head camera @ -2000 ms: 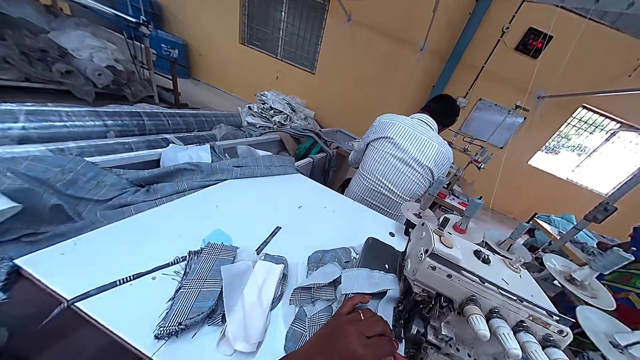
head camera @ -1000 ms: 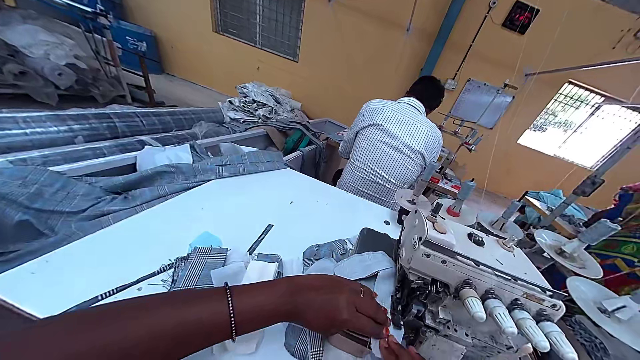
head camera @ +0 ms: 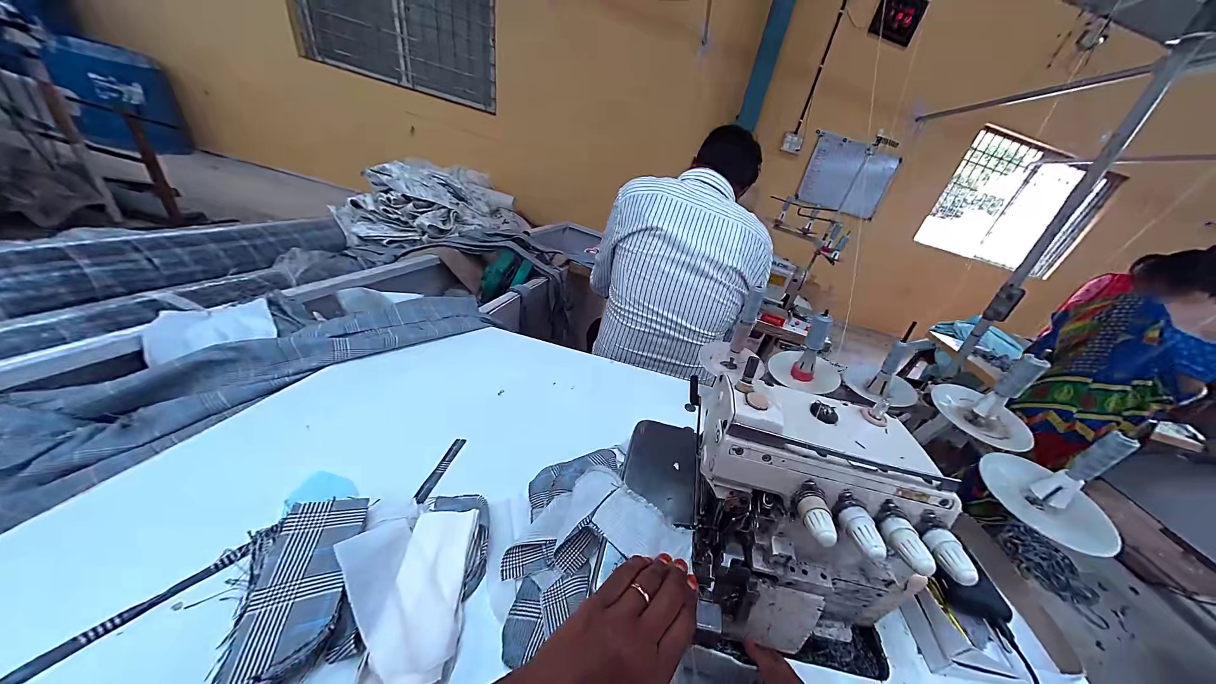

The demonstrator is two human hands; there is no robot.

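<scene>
My left hand [head camera: 622,622], with a ring and painted nails, lies on white and checked fabric pieces [head camera: 570,522] at the left side of a white overlock sewing machine [head camera: 826,446]. Whether its fingers pinch the cloth does not show. Of my right hand [head camera: 771,662], only a fingertip shows at the bottom edge, below the machine's front. Left of these, on the white table [head camera: 380,408], lie checked fabric pieces [head camera: 304,570] and a white fabric piece [head camera: 423,589]. A narrow checked strip [head camera: 123,613] runs to the lower left.
Grey checked cloth [head camera: 237,366] hangs over the table's far left edge. A person in a striped shirt [head camera: 684,266] stands beyond the table, back turned. Thread cones on white discs [head camera: 1050,494] stand behind and right of the machine. Another person [head camera: 1102,351] is at the far right.
The left forearm, reaching across the fabric pieces a second ago, has drawn back toward the bottom edge. The left hand now lies flatter beside the machine, and less of the right hand shows.
</scene>
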